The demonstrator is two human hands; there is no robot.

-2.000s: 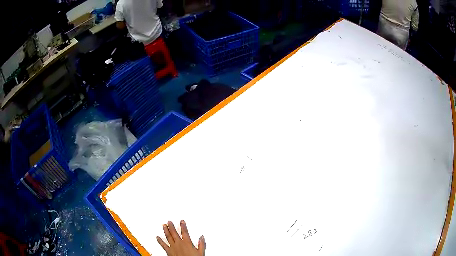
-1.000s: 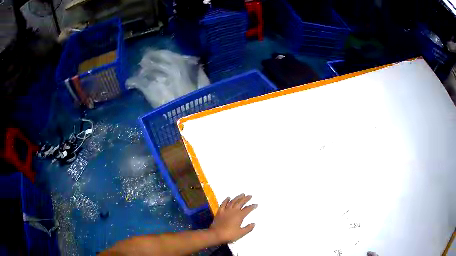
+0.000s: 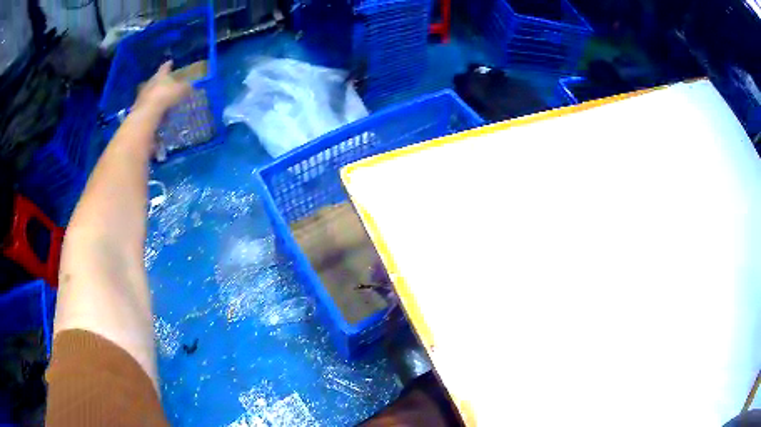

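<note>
My left hand (image 3: pixel 167 90) is at the end of my outstretched bare forearm at upper left, over the near side of a blue lattice crate (image 3: pixel 213 71) with tan cardboard inside. The hand is blurred; its finger positions, and whether it touches the crate, cannot be told. I cannot make out my right hand. The large white table (image 3: pixel 567 250) with orange-yellow taped edges fills the right side. A larger blue crate (image 3: pixel 304 271) with tan cardboard in its bottom sits partly under the table's corner.
A crumpled translucent bag (image 3: pixel 296 104) lies between the crates. Stacked blue crates (image 3: pixel 392 50) stand behind it. A red stool (image 3: pixel 35 242) and another blue crate (image 3: pixel 37 292) are at left. A dark heap (image 3: pixel 501 93) lies beyond the table. White scraps mark the blue floor.
My left hand has left the table edge and moved to the upper left, over the far crate. The view has turned left and down from two seconds ago, showing more floor.
</note>
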